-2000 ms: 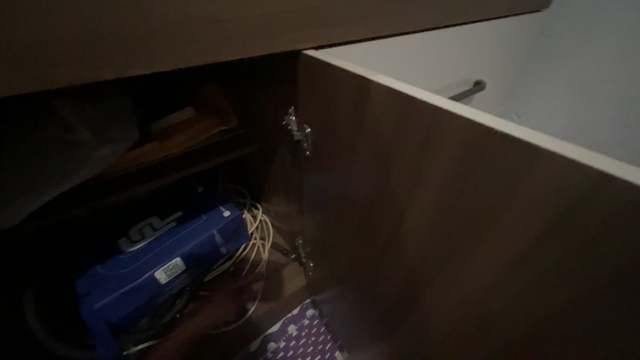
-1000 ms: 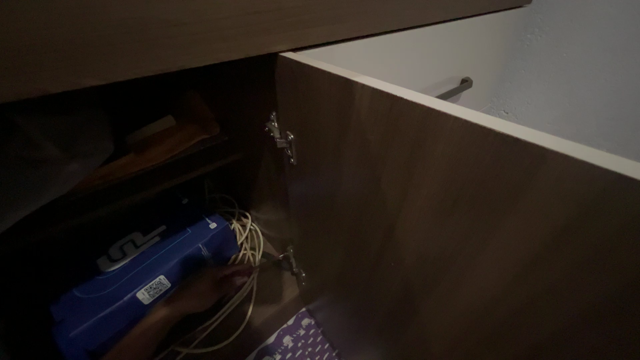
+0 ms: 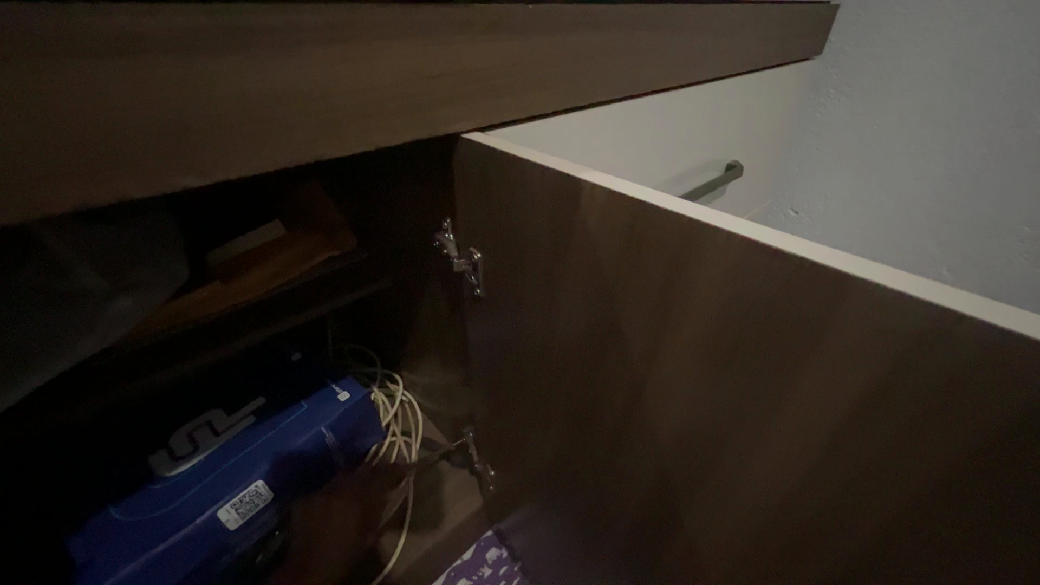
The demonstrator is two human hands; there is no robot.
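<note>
A dark, blurred hand, which looks like my left hand (image 3: 337,512), reaches low into the cabinet in front of a blue box (image 3: 195,487). Its fingers are near a bundle of pale cables (image 3: 398,418) at the box's right end and a thin dark cord by the lower hinge. Shadow and blur hide whether they grip anything. The blue box lies slanted on the cabinet's lower level and bears a printed label and large grey lettering. My right hand is out of view.
The open wooden door (image 3: 699,366) fills the right side, on metal hinges (image 3: 463,258). An orange-brown envelope or folder (image 3: 284,260) and a grey bag-like item (image 3: 81,284) occupy the upper shelf (image 3: 325,301). Purple-and-white patterned material (image 3: 487,565) shows below. A dark handle (image 3: 715,183) is behind the door.
The hand stood out beside the cables one second ago; now it is a darker blur in front of the box. The view has shifted somewhat.
</note>
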